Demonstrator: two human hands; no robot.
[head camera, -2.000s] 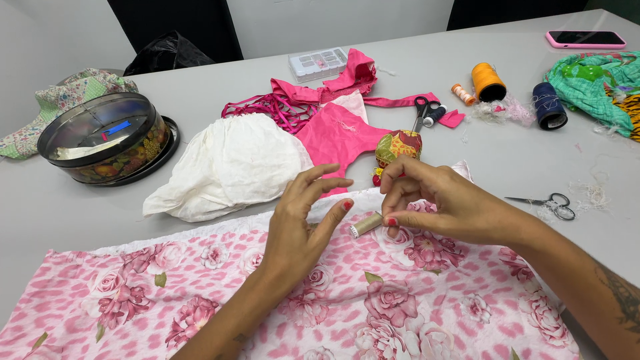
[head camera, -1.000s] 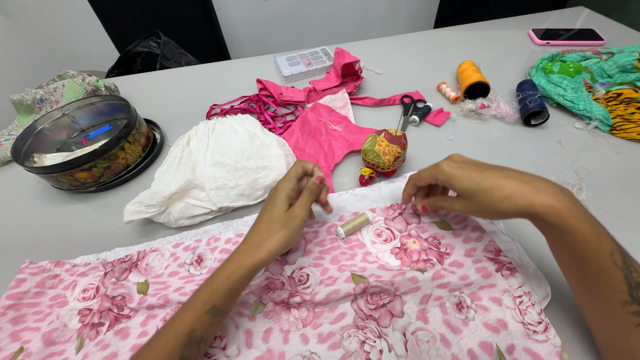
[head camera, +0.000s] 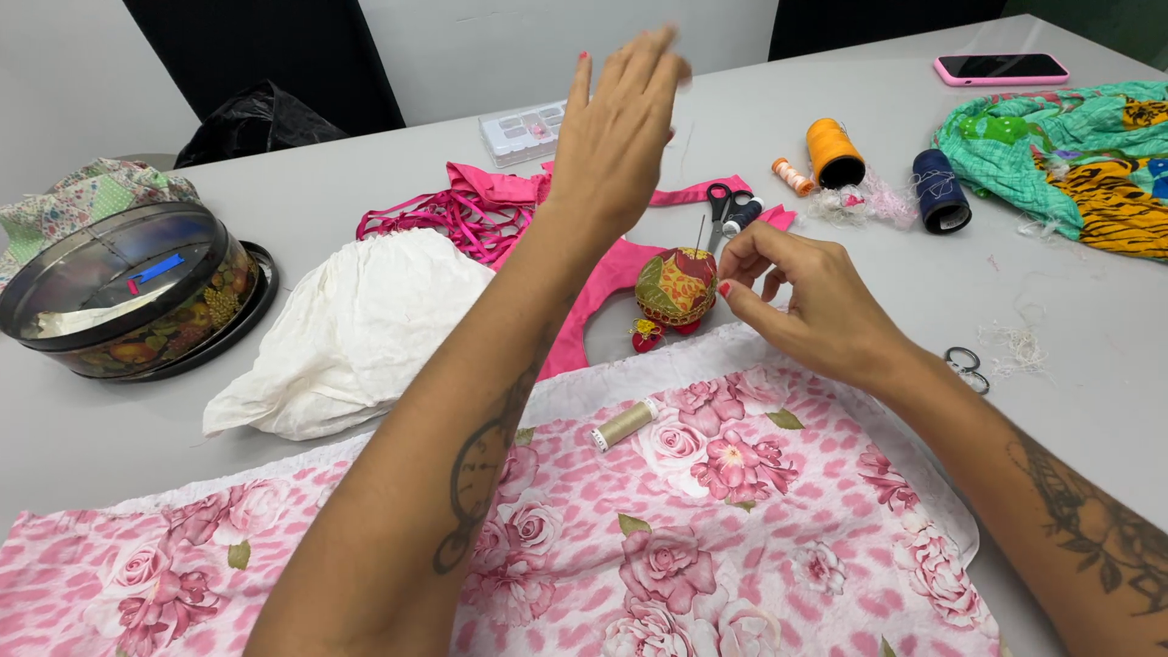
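My left hand (head camera: 616, 137) is raised over the middle of the table, fingers extended and slightly blurred; nothing shows in it. Beside the patchwork pincushion (head camera: 677, 287), my right hand (head camera: 803, 297) has thumb and fingertips close together; whether they pinch a thread or needle cannot be told. A needle (head camera: 701, 233) stands upright in the pincushion. Below the hands lies pink floral fabric (head camera: 666, 566) with a pale edge, and a beige thread spool (head camera: 625, 425) rests on it. Black-handled scissors (head camera: 718, 214) and a small dark spool (head camera: 744, 215) are behind the pincushion.
White cloth (head camera: 356, 328) and bright pink fabric (head camera: 607, 278) lie mid-table. A round tin (head camera: 137, 319) sits left, a clear plastic case (head camera: 525, 132) behind. Rightward are orange (head camera: 832, 151) and navy (head camera: 940, 192) thread, small scissors (head camera: 967, 368), green fabric (head camera: 995, 137) and a phone (head camera: 1001, 69).
My left hand has risen away from the floral fabric and reaches farther over the table. My right hand is now close beside the pincushion. The beige spool stays on the fabric, out of both hands.
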